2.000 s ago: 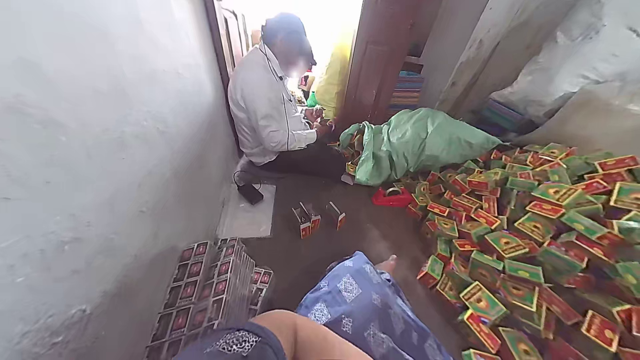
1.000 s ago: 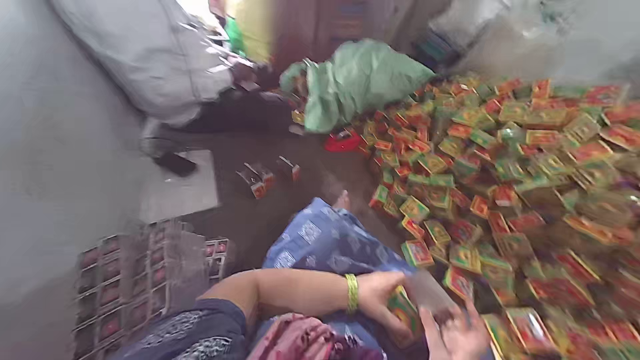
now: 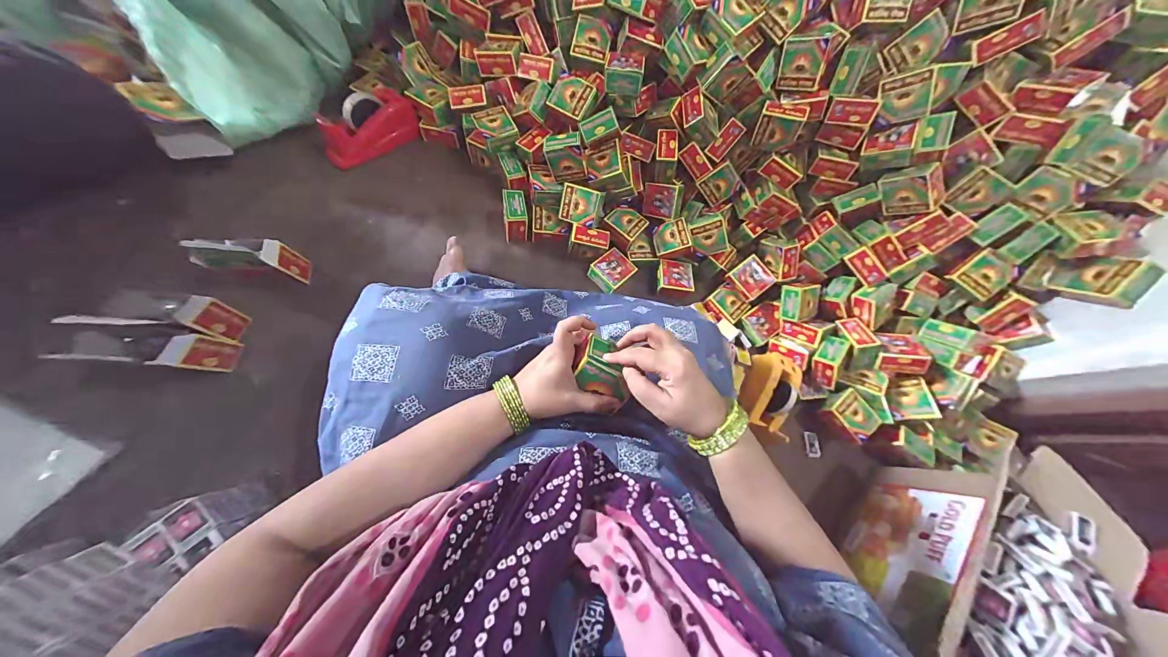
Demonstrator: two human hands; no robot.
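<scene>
Over my lap, my left hand [image 3: 563, 372] grips a small green and red cardboard box [image 3: 598, 367] between thumb and fingers. The fingers of my right hand [image 3: 664, 374] touch the box's right side near its top; whether they also pinch something thin is not clear. Both wrists bear yellow-green bangles. Just right of my knee stands a yellow tape dispenser [image 3: 769, 392], close to a large heap of similar green and red boxes [image 3: 693, 173].
A red tape dispenser [image 3: 372, 126] lies by a green plastic sack [image 3: 242, 64]. Several unfolded cartons [image 3: 214, 319] are on the floor at left, near stacked packs [image 3: 173, 538]. At lower right, an open cardboard carton [image 3: 1118, 529] holds many small white pieces.
The view has swung down and right. My two hands, around a box at the lower edge one second ago, are now over my lap, the box still in my left hand.
</scene>
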